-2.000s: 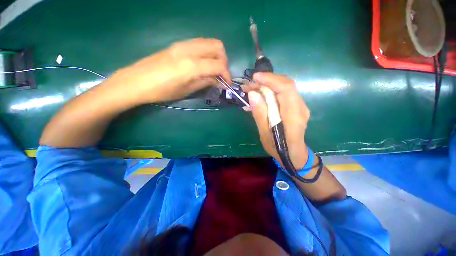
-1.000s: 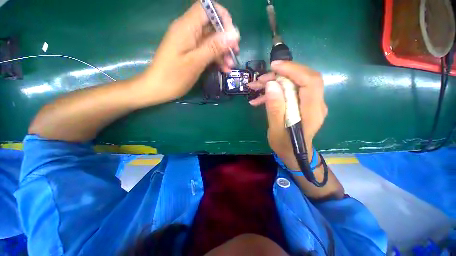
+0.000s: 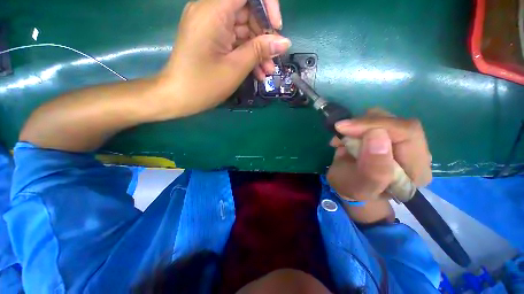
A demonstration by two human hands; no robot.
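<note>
The watch-like unit (image 3: 278,86), an open black housing with white, blue and metallic bits, sits in a black fixture (image 3: 304,60) with screw holes at its ends. My left hand (image 3: 221,54) holds dark metal tweezers (image 3: 261,15) above the unit; their tips are hard to make out against it. My right hand (image 3: 382,155) holds the soldering iron (image 3: 432,221) by its pale taped grip. The iron's bare metal tip points up and left over the right part of the unit; whether it touches cannot be told.
The green bench (image 3: 241,138) carries a thin solder wire (image 3: 74,50) at the left, with a small white tag (image 3: 35,34). A red-orange tray (image 3: 478,43) is cut off at the upper right, with a dark cable below it. A blue smock shows at the right edge.
My right hand has moved right and down, and the iron has swung from pointing away up the bench to pointing at the unit. The left hand still holds the tweezers, shifted slightly.
</note>
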